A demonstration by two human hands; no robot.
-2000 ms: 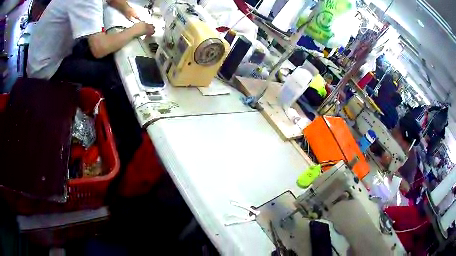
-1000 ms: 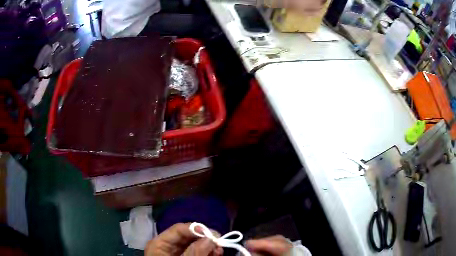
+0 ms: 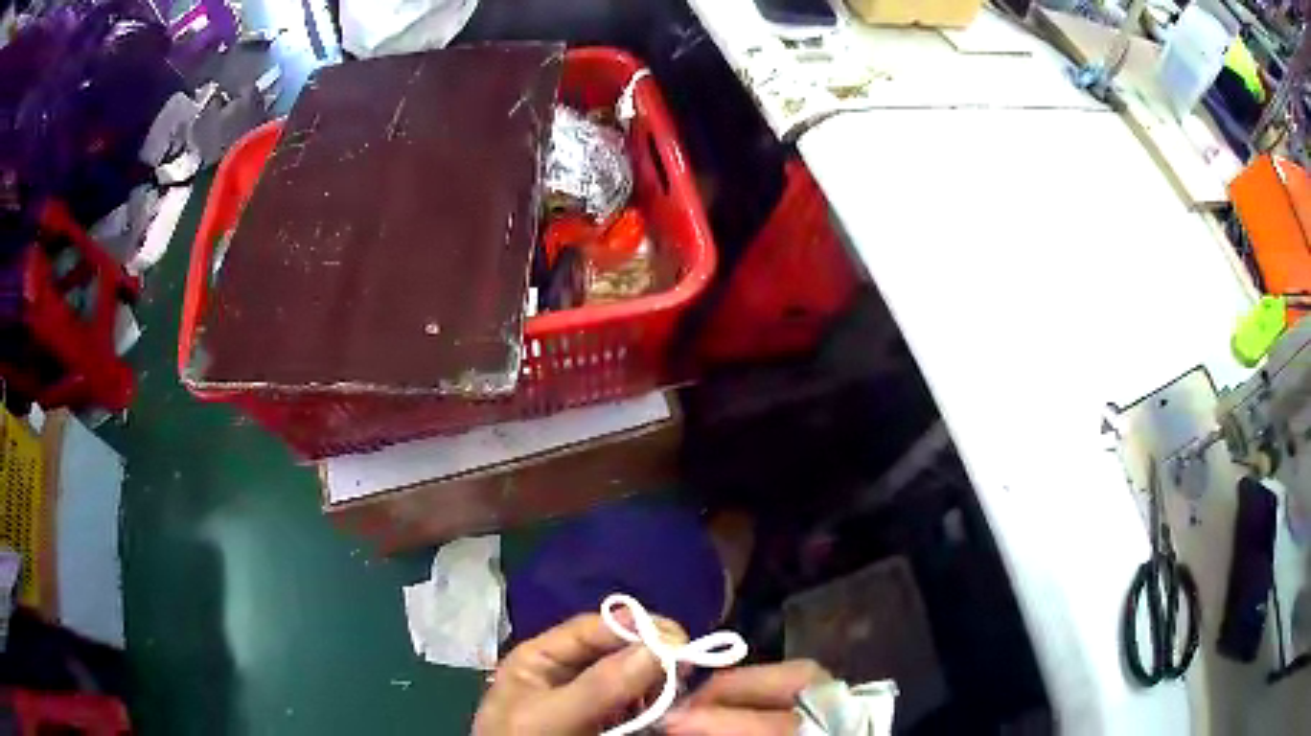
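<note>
A white cord [image 3: 666, 654] shows two rounded loops, one up to the left and one to the right, with a tail hanging down to the left. My left hand [image 3: 564, 682] is bare and pinches the cord near its middle. My right hand [image 3: 748, 696] has bare fingertips and white material at its base, and its fingers are at the cord just below the right loop. Both hands are cut off by the bottom edge. The right fingertips are partly hidden behind the cord.
A white table [image 3: 963, 273] runs along the right, with black scissors [image 3: 1162, 618] and a dark slab [image 3: 1248, 568] by the sewing machine [image 3: 1280, 417]. A red basket [image 3: 693, 237] bears a dark board [image 3: 388, 216]. White scrap [image 3: 457, 604] lies on the green floor.
The view has swung down and left from the cream machine. Both hands have come into view with the looped cord. Since one second ago, the hands sit slightly farther right and the right loop has tilted.
</note>
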